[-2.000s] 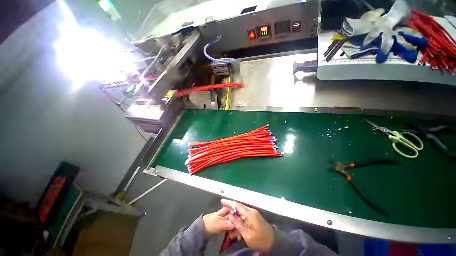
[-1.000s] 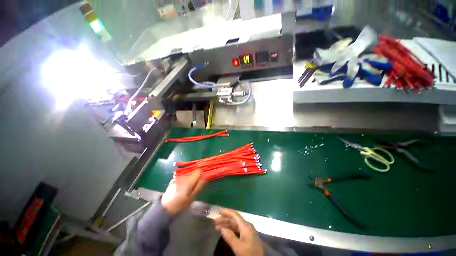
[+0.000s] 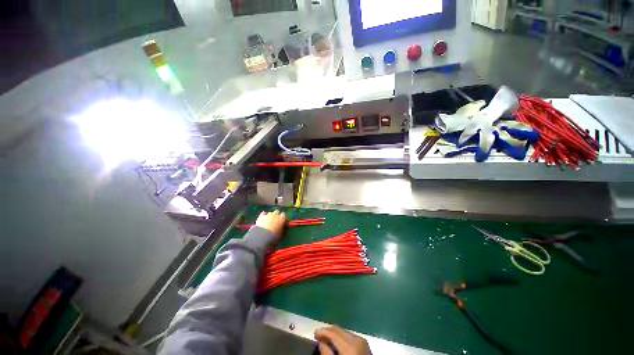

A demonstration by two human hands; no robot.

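Observation:
My left hand (image 3: 272,222) is at the back left of the green mat, with its fingers closed over a few red leads (image 3: 307,222) whose ends stick out on both sides. A larger pile of red leads (image 3: 320,260) lies on the mat in front, its left end partly behind my left sleeve. My right hand (image 3: 342,341) is at the mat's front edge, cut off by the bottom of the picture. Its fingers are curled, and whether it holds anything is not visible.
Scissors (image 3: 526,255), orange-and-black pliers (image 3: 455,289) and dark-handled pliers (image 3: 564,240) lie on the mat at right. Gloves (image 3: 486,128) and more red leads (image 3: 556,132) lie on the white shelf. A red lead (image 3: 285,164) extends from the machine, beside a glaring lamp.
My left hand has moved from the large pile back to the few leads behind it. My right hand is lower in view. A red lead now extends across the machine, and the view has tilted up.

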